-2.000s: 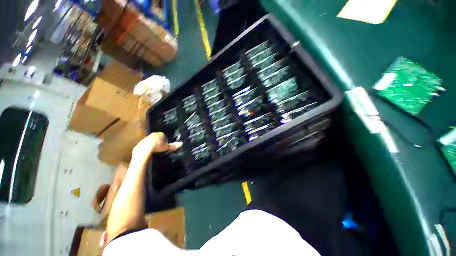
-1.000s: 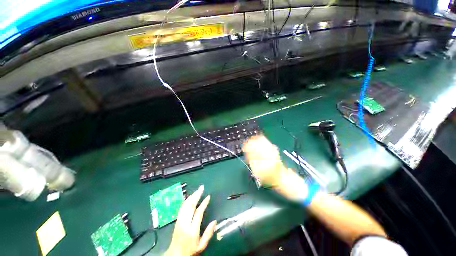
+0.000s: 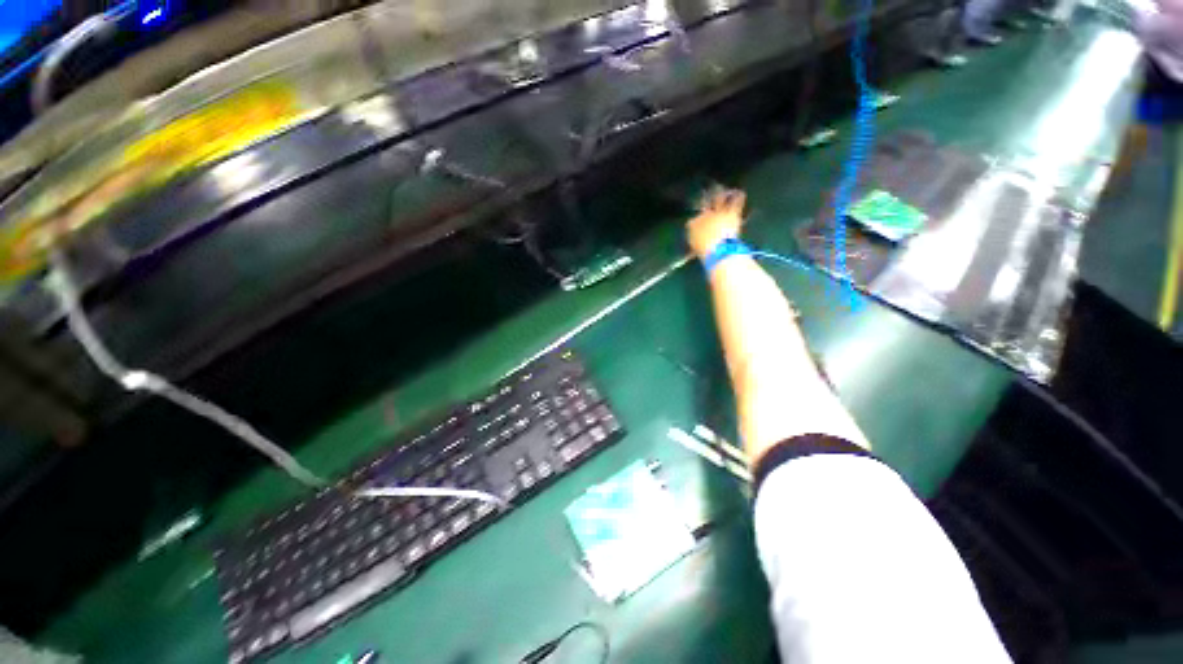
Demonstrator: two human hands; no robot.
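Observation:
My right hand, with a blue wrist strap, reaches far over the green bench beyond the keyboard. It is small and blurred, and I cannot tell whether it holds anything. My left hand is not in view. A pale green circuit board lies right of the keyboard, blurred and bright. Another green board lies on the dark mat at the right. The barcode scanner does not show; my forearm may hide it.
White strips lie beside my forearm. A white cable hangs across the keyboard. A blue coiled cord hangs at the right. A thin black lead is at the bottom. A person's part shows at the top right edge.
The view has turned to the right. My right hand has moved from the keyboard's right end to the back of the bench. My left hand has left the view. A board now shows right of the keyboard.

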